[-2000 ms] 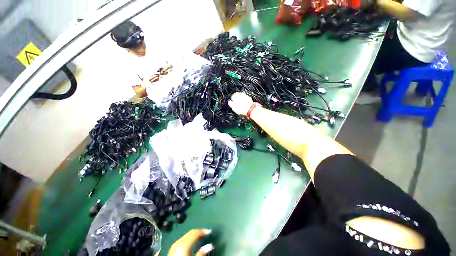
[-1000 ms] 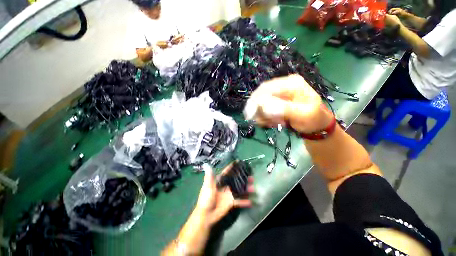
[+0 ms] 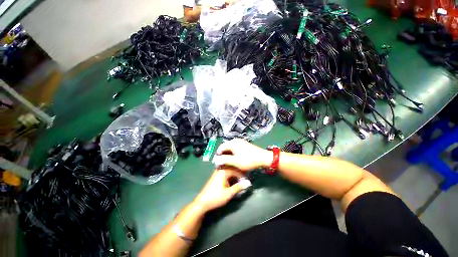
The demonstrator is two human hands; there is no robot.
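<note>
My left hand (image 3: 218, 189) and my right hand (image 3: 241, 154) are together over the green bench in front of me. A green circuit board (image 3: 210, 148) sticks up beside the fingertips of my right hand. Part of a dark cable bundle shows between and under the hands; the fingers hide most of it. The clear plastic bag (image 3: 120, 131) with dark housing shells (image 3: 150, 156) lies left of the hands. The whitish plastic bag (image 3: 216, 90) with shinier black pieces (image 3: 251, 118) stands just beyond them.
A large unfinished cable pile (image 3: 321, 55) with green boards lies upper right, a smaller one (image 3: 160, 47) upper left. Finished cable units (image 3: 70, 201) are heaped at left. Red bags (image 3: 427, 12) lie at the top right. A blue stool (image 3: 437, 150) stands beyond the bench edge.
My right hand has come down from in front of the large pile to my left hand, which held a dark cable bundle. The view has shifted, showing more of the left heap.
</note>
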